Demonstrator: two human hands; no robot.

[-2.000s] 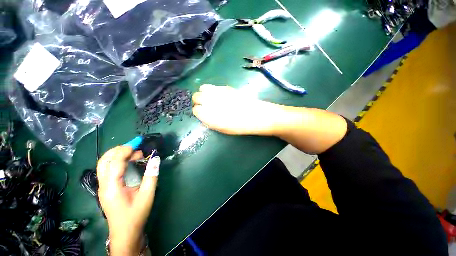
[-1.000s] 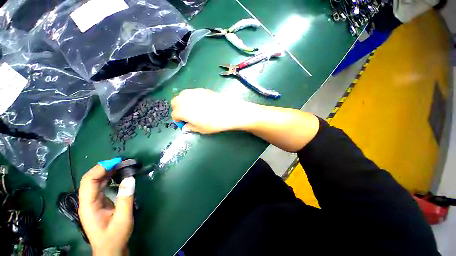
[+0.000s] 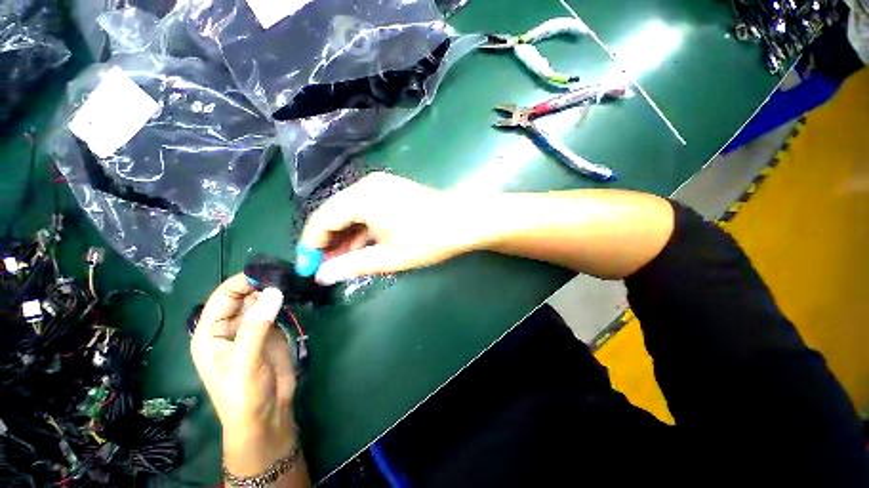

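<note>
My left hand (image 3: 246, 357) holds the black housing (image 3: 276, 276) between thumb and fingers. Thin red and light wires (image 3: 298, 326) hang below it beside the palm. My right hand (image 3: 357, 233), with a bright blue finger cot, has its fingertips at the housing's right side. Whether a small black piece is between those fingertips cannot be told. The pile of small black pieces (image 3: 319, 193) lies behind my right hand and is mostly hidden by it.
Plastic bags (image 3: 181, 143) with black parts lie at the back left. Red-and-blue-handled pliers (image 3: 557, 133) and green-and-white-handled pliers (image 3: 538, 59) lie behind my right forearm. The harness pile (image 3: 86, 381) is at the left. The mat's edge (image 3: 457, 353) runs diagonally in front.
My right hand has moved from the small-piece pile to the housing in my left hand. The wires now show below the housing. The camera view has shifted.
</note>
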